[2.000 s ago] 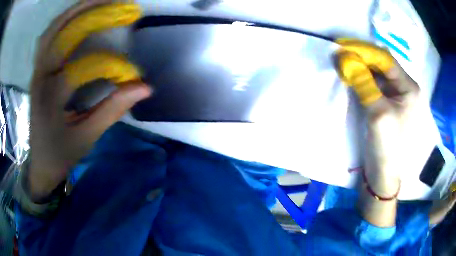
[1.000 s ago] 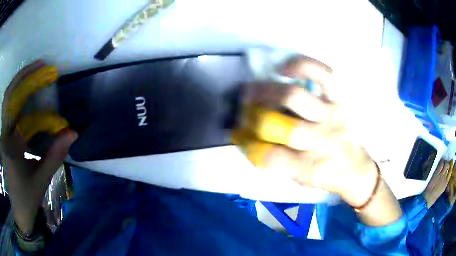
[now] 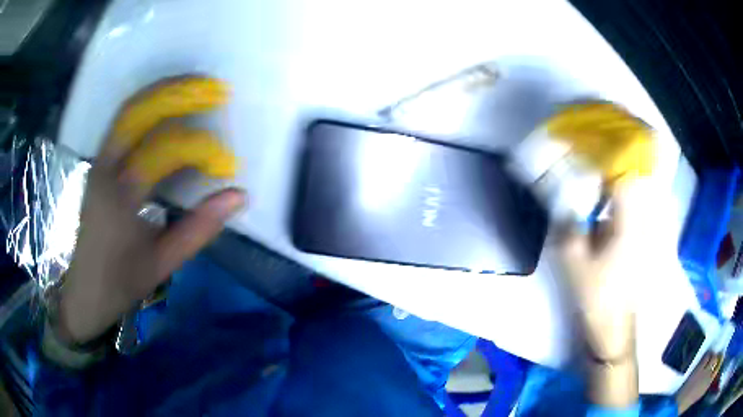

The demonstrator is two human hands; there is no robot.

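A black glossy smartphone with a pale NUU logo lies flat on the white tabletop, a bright reflection on its glass. My left hand, with yellow finger cots on two fingers, is left of the phone and apart from it, its thumb and fingers spread and empty. My right hand, blurred, is at the phone's right end, its yellow-cotted fingers bent around a small white blurred piece that looks like a wipe. Whether it touches the phone is unclear.
A thin, blurred scraper-like tool lies behind the phone. Crumpled clear plastic is at the far left. A blue bin and a second dark phone are at the right, beside a neighbouring person's hand.
My left hand has come off the phone's left end. My right hand has moved right, from over the glass to the phone's right end. The view has shifted, and the phone appears smaller and tilted differently.
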